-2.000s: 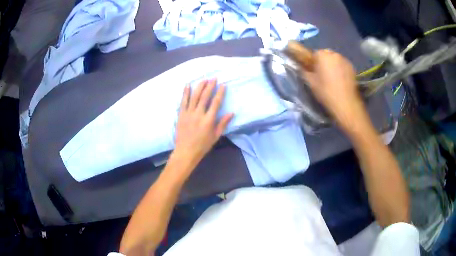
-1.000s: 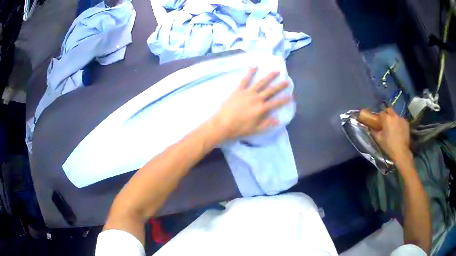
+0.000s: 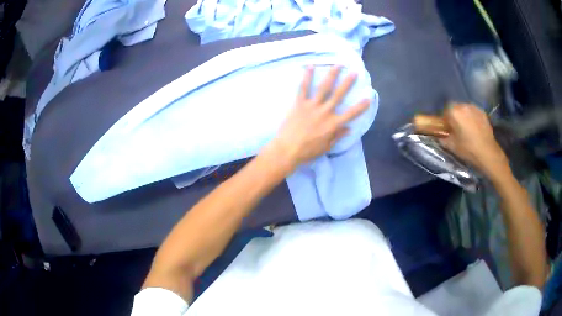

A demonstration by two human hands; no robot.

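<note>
A pale blue garment lies over the dark grey padded board, its narrow end at the left and a folded part hanging towards me at the right. A long fold runs along its far side. My left hand lies flat on its right part with fingers spread, holding nothing. My right hand grips the wooden handle of a shiny metal iron. The iron is at the right side of the table, apart from the garment.
Crumpled pale blue cloth lies at the far middle of the table. Another blue garment lies at the far left. A black phone-like object is near the left edge. A blurred hose and cord hang behind the iron.
The iron first left the garment for the right edge, then moved slightly back left. My left hand moved right along the cloth and now stays there. A fold now shows along the far side.
</note>
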